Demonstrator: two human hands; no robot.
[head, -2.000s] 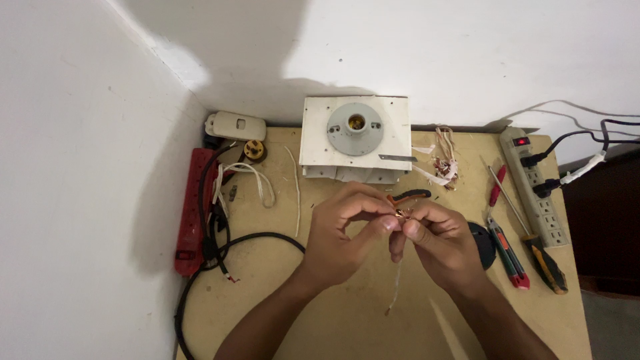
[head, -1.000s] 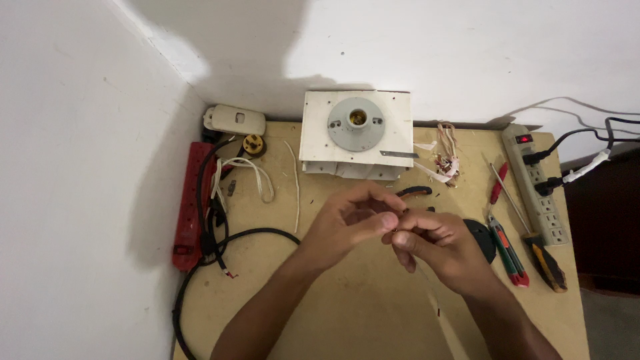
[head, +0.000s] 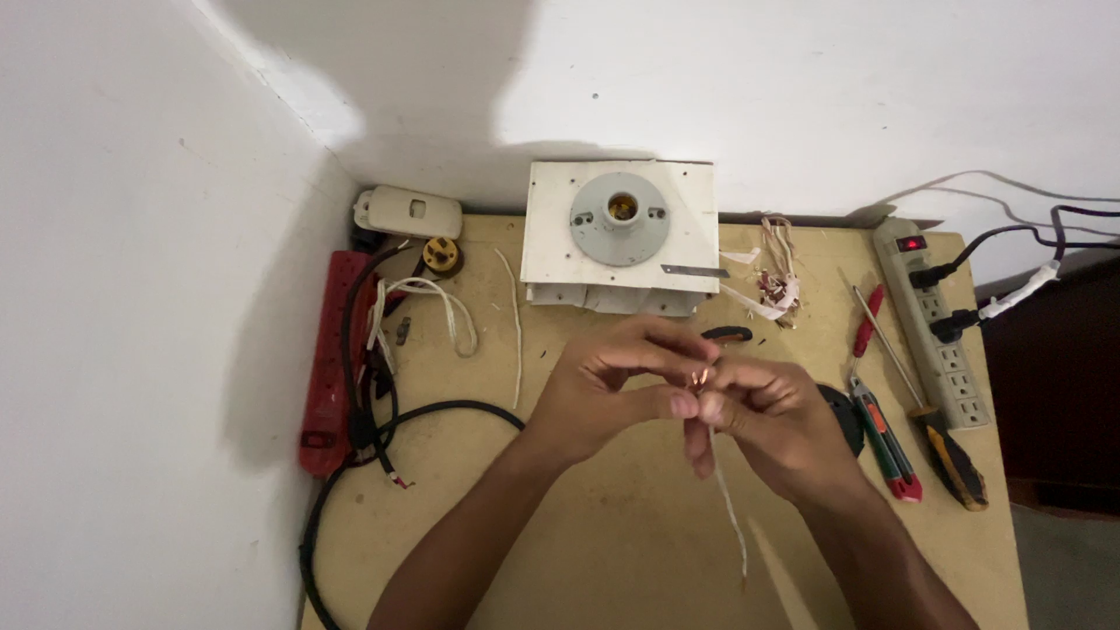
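Observation:
A white electrical wire (head: 728,507) hangs below my fingertips, and bare copper strands (head: 699,378) show at its upper end. My left hand (head: 612,385) and my right hand (head: 770,420) meet there, thumbs and fingers pinching the copper end from both sides. Behind my hands stands a white box (head: 551,227) with a grey round lamp holder (head: 595,236) on its face and a thin metal blade (head: 691,271) along its lower right part. A dark curved tool handle (head: 728,334) lies just beyond my fingers, the rest of it hidden by my hands.
On the left are a red power strip (head: 328,385), black cable (head: 455,405), a brass-faced plug (head: 442,255) and a beige switch box (head: 411,213). To the right lie a utility knife (head: 885,442), screwdrivers (head: 954,459) (head: 866,324) and a plugged-in power strip (head: 936,324). Wire scraps (head: 779,280) sit near the wall.
The copper strands, covered by my fingers one second ago, show again between my fingertips. Both hands stay together around the wire end.

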